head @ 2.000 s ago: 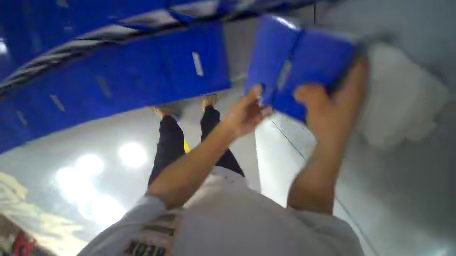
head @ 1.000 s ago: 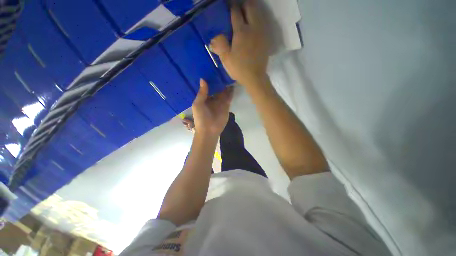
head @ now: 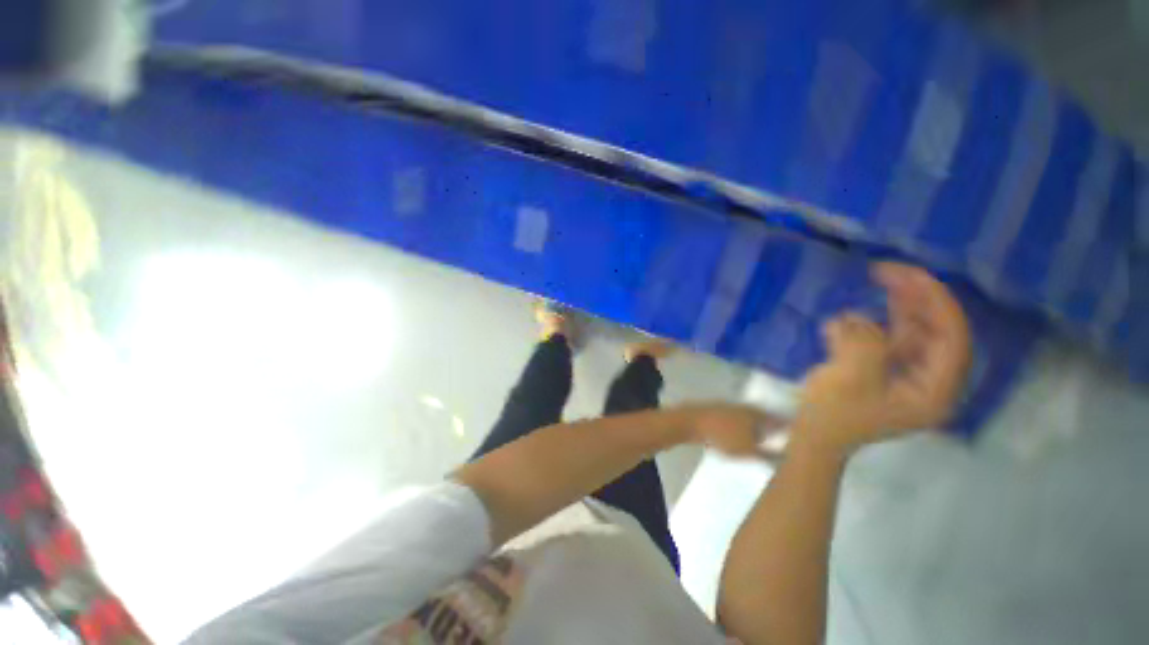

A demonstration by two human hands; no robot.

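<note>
A box stack of glossy blue boxes crosses the top of the view, with pale strips on some faces. A lower row of boxes runs along its near side, below a dark gap with a pale edge. My right hand is blurred at the right end of this row, fingers apart and curved, with no box seen in it. My left hand is below the row, partly hidden behind my right wrist. A small white patch shows at its fingertips; whether it holds this is unclear.
A pale grey wall stands at the right. The shiny floor with glare lies below the stack, my feet close to the row. Blurred red items show at the lower left. A pale blurred shape hangs at the upper left.
My left hand has come off the blue row and moved down. My right hand has turned and its fingers have come off the blue faces' front. The view has swung, showing more stack at the right.
</note>
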